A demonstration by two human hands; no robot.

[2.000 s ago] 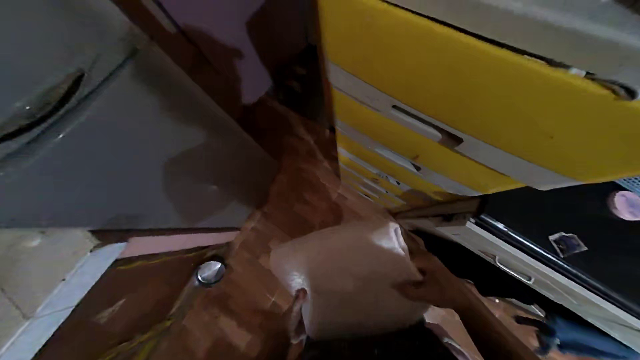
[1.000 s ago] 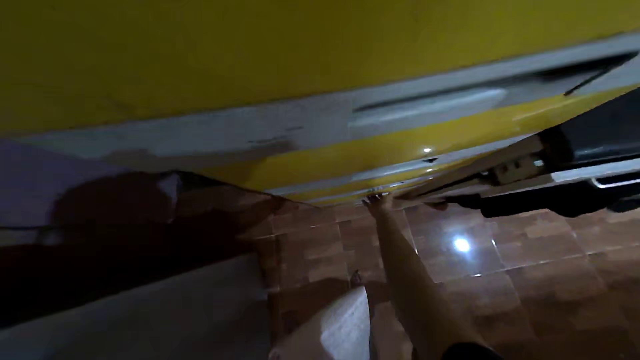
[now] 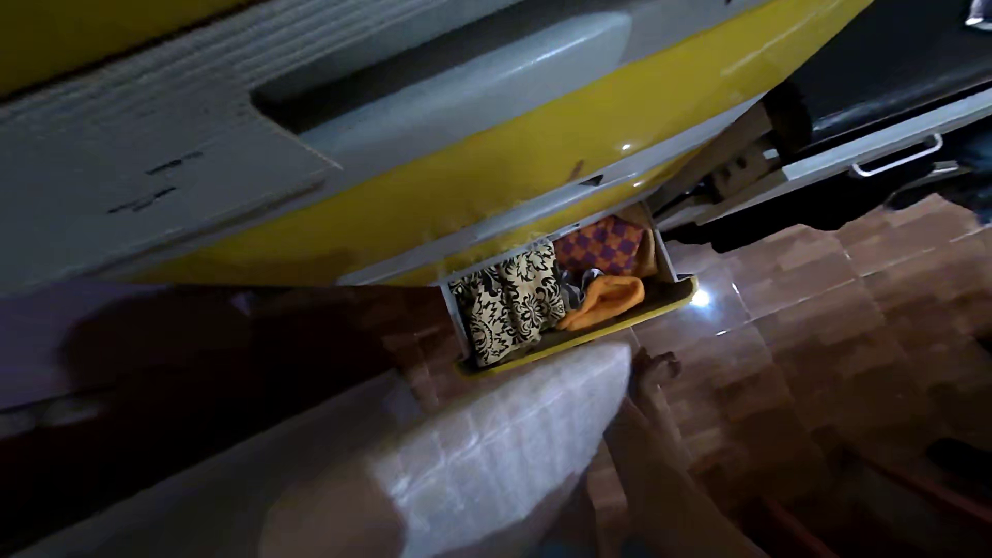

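A pale folded cloth [image 3: 511,442] hangs across the lower middle of the head view. My left hand [image 3: 333,504], blurred at the bottom, grips its near side. A low yellow-fronted drawer [image 3: 577,339] stands open just beyond the cloth. In it lie a black-and-cream patterned cloth [image 3: 515,298], an orange cloth [image 3: 604,301] and a red-and-purple checked cloth [image 3: 604,246]. A bare limb [image 3: 659,442] reaches up beside the pale cloth, its end near the drawer's front; whether it is my right hand or a foot I cannot tell.
The tall yellow drawer cabinet [image 3: 496,155] with grey handle strips fills the upper view. At right stands a dark-topped unit with a white handle [image 3: 897,157]. The brown tiled floor [image 3: 806,333] reflects a bright light. A grey surface [image 3: 232,465] lies at lower left.
The bottom drawer now stands open, with its cloths showing. My right arm, stretched to the cabinet's low front one second ago, is no longer there. The view has moved closer to the cabinet.
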